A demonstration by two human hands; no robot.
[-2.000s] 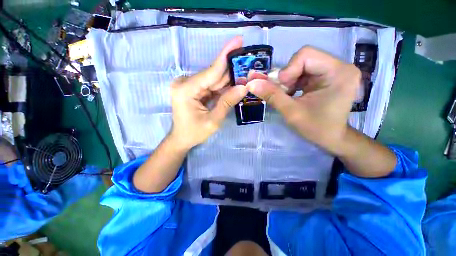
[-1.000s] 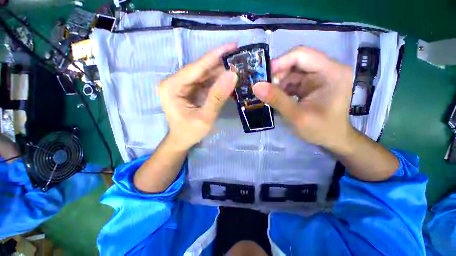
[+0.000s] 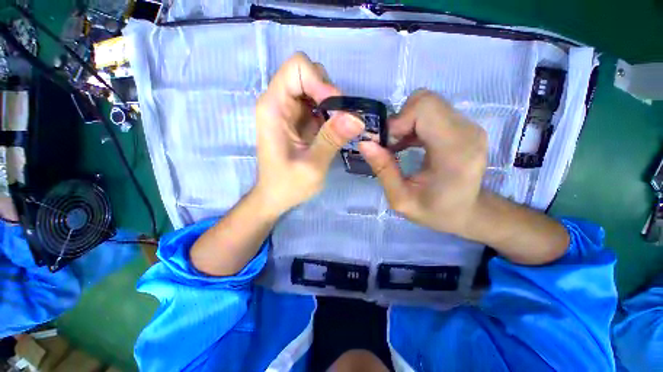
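Note:
A black plastic housing (image 3: 355,104) is held between both hands over the whitish tray cover, tilted so its rounded end faces up. Part of a circuit board (image 3: 372,122) shows inside it, and a dark display (image 3: 358,163) shows at its lower end. My left hand (image 3: 296,138) grips the housing's left side, thumb across the board. My right hand (image 3: 436,163) holds its right side, thumb on the lower right part. The fingertips hide much of the board.
The ribbed tray cover (image 3: 211,131) lies under the hands. Two empty black shells (image 3: 331,276) lie at its near edge, another (image 3: 539,118) at the right. A cooling fan (image 3: 75,218), cables and loose board assemblies (image 3: 109,58) are at the left. Another person's blue sleeve (image 3: 43,283) shows at lower left.
The housing has tilted from facing up with its board visible to a steeper, foreshortened pose. My left thumb now lies over the board, and both hands are closer together.

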